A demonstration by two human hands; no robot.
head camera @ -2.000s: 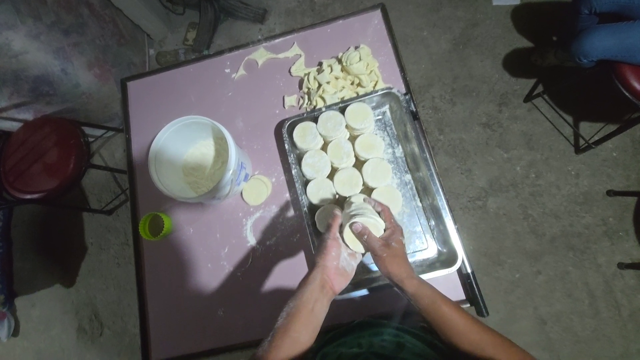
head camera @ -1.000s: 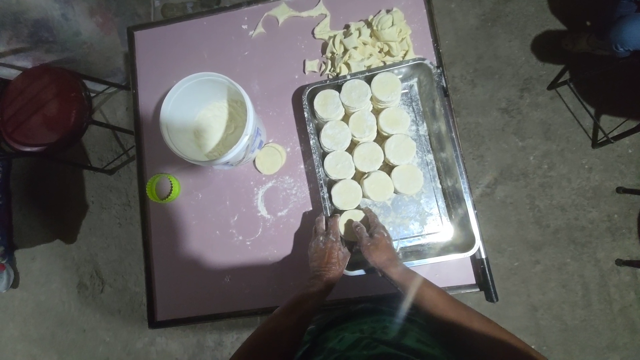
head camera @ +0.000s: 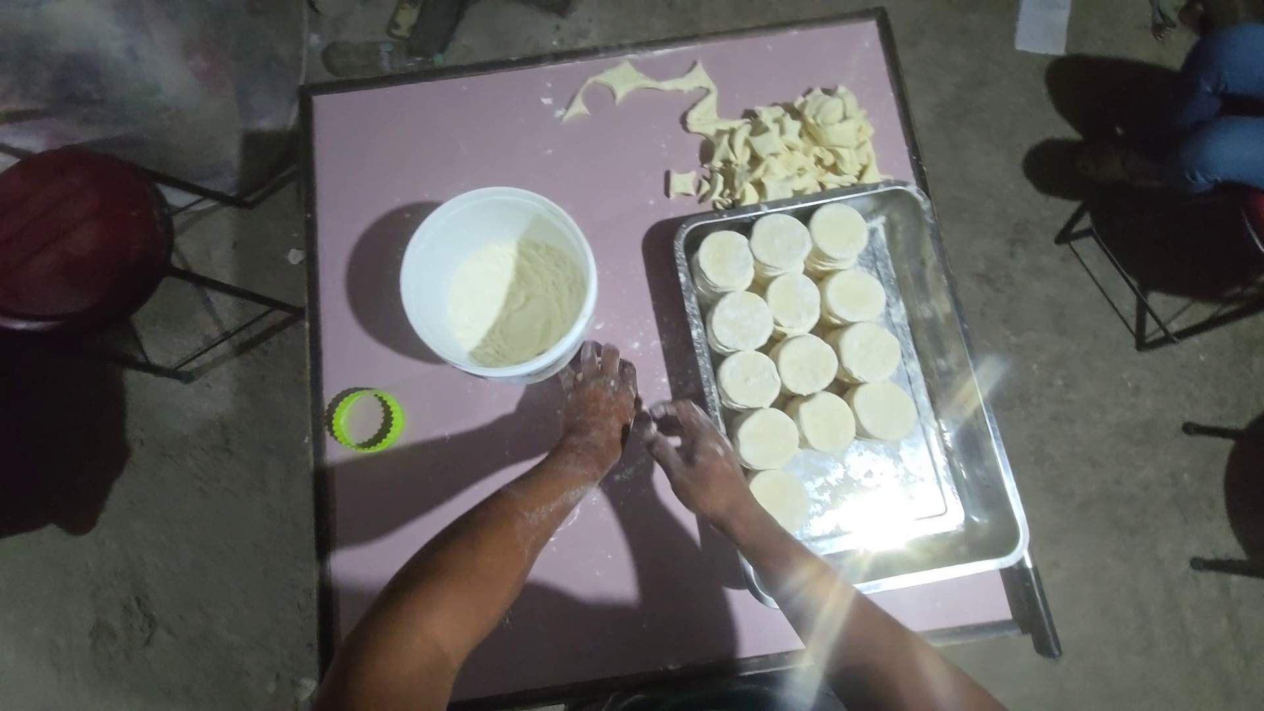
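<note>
My left hand [head camera: 597,407], dusted with flour, is over the pink tabletop [head camera: 474,632] beside the near rim of a white plastic bucket [head camera: 410,281] that holds flour. My right hand [head camera: 694,456] is just right of it, fingers curled and thumb out, by the left wall of a metal tray [head camera: 973,395]. What lies under or between my fingers is hidden; the small dough round seen there earlier does not show. Stacks of round dough discs [head camera: 805,363] stand in rows in the tray. One more disc [head camera: 778,499] lies at the near left, partly beside my right wrist.
Dough scraps [head camera: 790,148] are heaped behind the tray, with a thin dough strip [head camera: 624,81] to their left. A green ring cutter [head camera: 367,420] lies near the left table edge. Red stools [head camera: 79,237] stand left and right; a person in jeans [head camera: 1224,109] sits at the right.
Both hands have left the stack at the tray's near left corner and moved left and away from me, to the table beside the bucket. Earlier they held dough discs over the tray.
</note>
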